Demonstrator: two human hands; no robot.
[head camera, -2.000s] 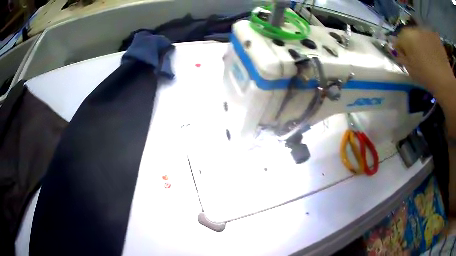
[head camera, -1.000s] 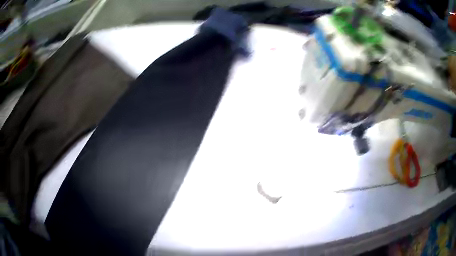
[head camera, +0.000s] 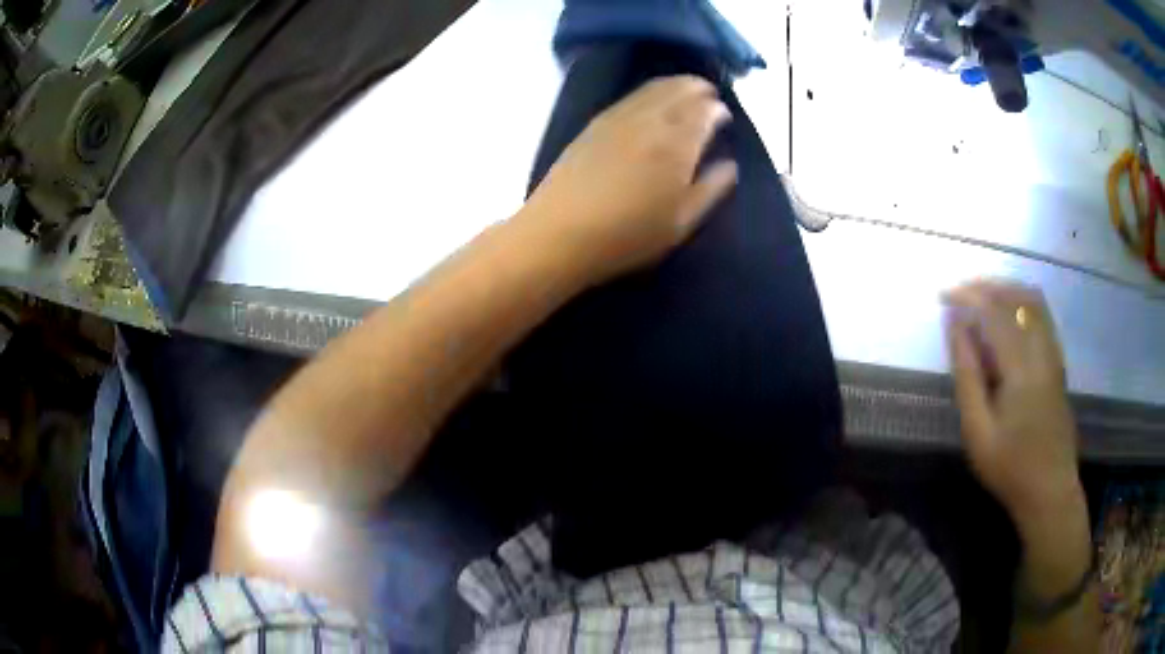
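A navy-black panel (head camera: 715, 319) lies from the white table over its front edge into the wearer's lap. A mid-blue fabric part (head camera: 639, 26) is at its far end. My left hand (head camera: 652, 166) lies on top of the panel near the blue part, thumb and fingers apart, fingertips blurred. My right hand (head camera: 1016, 371) is over the table's front edge, right of the panel, fingers loosely curved and blurred, with nothing visible in it.
The sewing machine's needle area (head camera: 997, 51) is at the top right. Scissors (head camera: 1131, 205) with yellow-orange and red handles lie at the right edge. A brown-black panel (head camera: 243, 128) lies at the left, beside a machine part (head camera: 90, 121). The front edge (head camera: 901, 411) carries a scale.
The view has turned down and left towards the lap. Both hands have come into clear view, the left one on the navy-black panel, whose near part now reaches the lap.
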